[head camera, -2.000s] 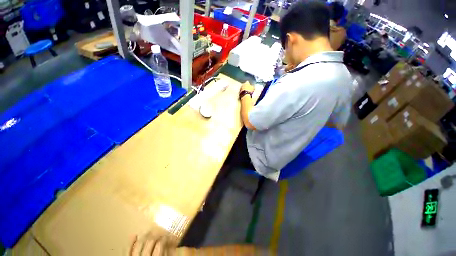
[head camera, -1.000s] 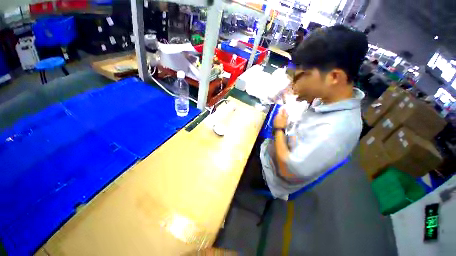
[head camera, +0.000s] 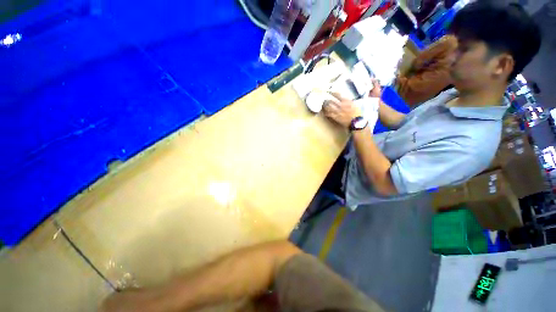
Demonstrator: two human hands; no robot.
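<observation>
My right forearm crosses the lower part of the view, coming from a brown sleeve at the lower right. My right hand (head camera: 131,301) is blurred and partly cut off by the bottom edge at the lower left; its fingers cannot be made out. My left hand is not in view. The tan cardboard-covered bench (head camera: 244,152) lies in front of me, with glare on its cover and a dark seam near the lower left.
A large blue plastic sheet (head camera: 91,91) lies beyond the bench, with a clear bottle (head camera: 275,36) near its far end. A seated person (head camera: 427,146) in a grey shirt has both hands near white items at the bench's far end. Cartons and a green bin (head camera: 452,231) stand behind.
The view has tilted and swung down. My right forearm now shows at length across the bottom. The seated person's hands have come down to the bench, near the white items.
</observation>
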